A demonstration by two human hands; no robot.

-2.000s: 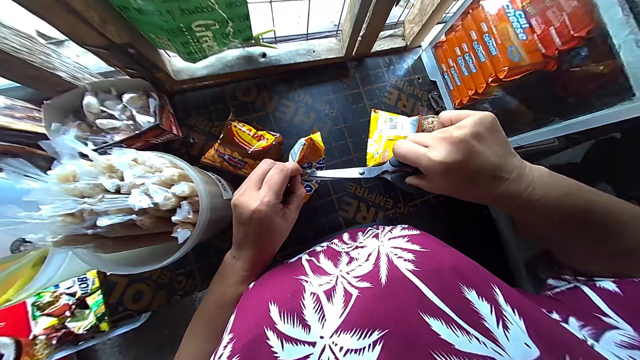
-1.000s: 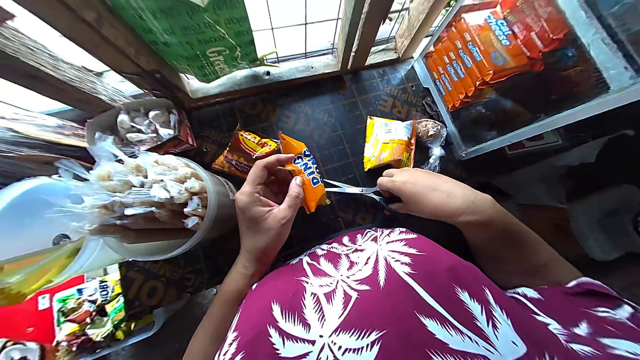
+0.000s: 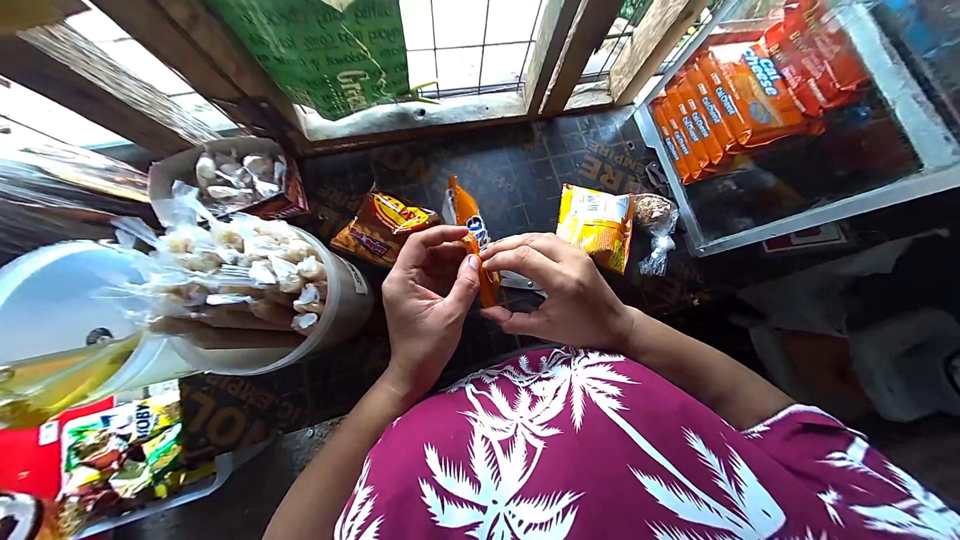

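An orange snack packet (image 3: 472, 217) stands edge-on between my hands. My left hand (image 3: 435, 300) pinches it between thumb and fingers. The fingertips of my right hand (image 3: 566, 289) rest on its right side and lower end. Part of the scissors (image 3: 525, 283) shows under my right hand; their handles are hidden, so I cannot tell whether that hand holds them. A brown and yellow snack packet (image 3: 382, 226) lies to the left. On the right, a yellow snack packet (image 3: 598, 225) lies beside a small knotted plastic bag (image 3: 656, 217) of brown contents.
At left stands a plastic tub (image 3: 352, 307) of knotted bags, with a cardboard box (image 3: 292, 184) of small bags behind it. A clear-sided case (image 3: 701, 244) with orange wafer packs bounds the right. A green bag (image 3: 330, 60) hangs at the window. Candy packs (image 3: 124, 457) lie lower left.
My right hand has moved left from the scissors' handles to the orange packet. The packet, broad side showing one second ago, is now turned edge-on.
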